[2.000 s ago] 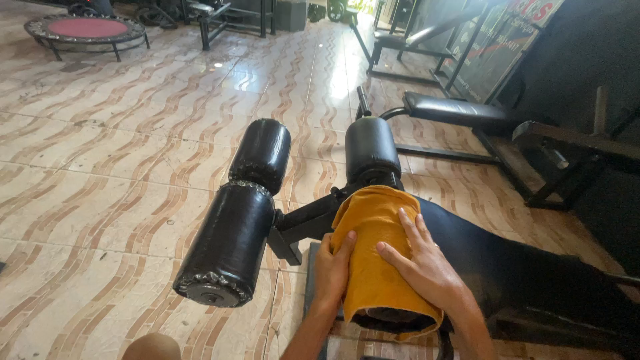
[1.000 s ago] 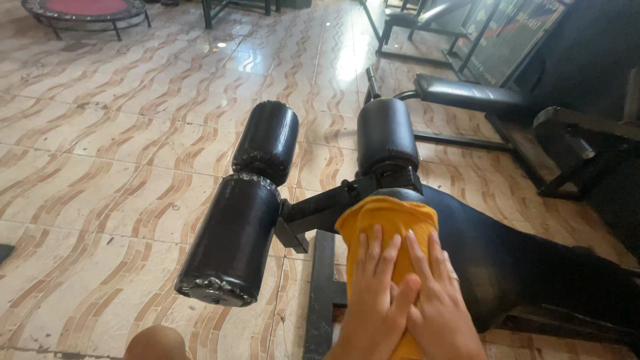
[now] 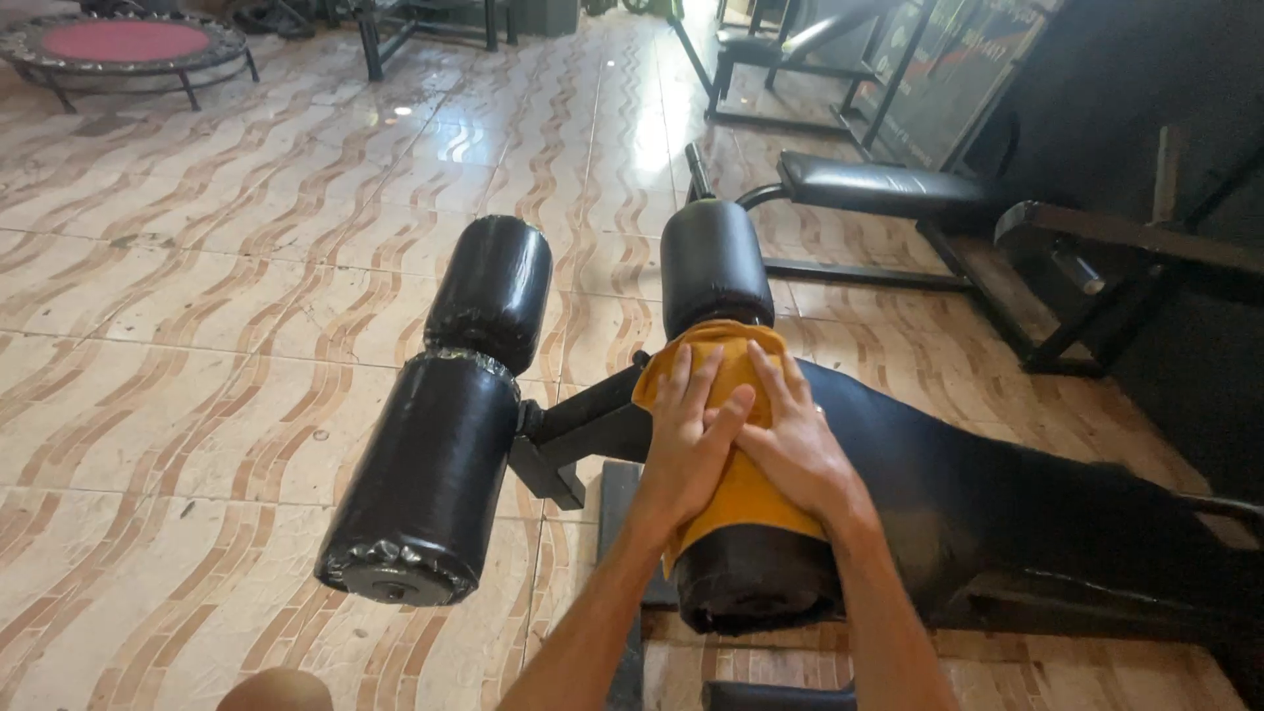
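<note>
An orange-yellow cloth (image 3: 755, 499) lies draped over the near black foam roller pad (image 3: 760, 583) of a gym bench, whose lower end shows bare. My left hand (image 3: 691, 430) and my right hand (image 3: 795, 444) press flat on the cloth, side by side, thumbs crossing, fingers pointing away from me. A ring is on my right hand. Just beyond the cloth is the far roller pad (image 3: 716, 262) of the same pair. To the left, a second pair of black padded rollers, the larger one (image 3: 425, 474) nearer and the smaller one (image 3: 491, 291) farther, is joined by a metal arm.
The black bench pad (image 3: 968, 484) stretches right from the rollers. Behind it stand another padded bench (image 3: 889, 186) and a metal frame (image 3: 1076, 276). A small trampoline (image 3: 128, 44) stands at the far left on the tiled floor (image 3: 247, 395). A board with writing leans at the upper right.
My hands have gone from the two sides of the cloth to its top, side by side. Since one second ago they have shifted up the roller, and its bare lower end shows.
</note>
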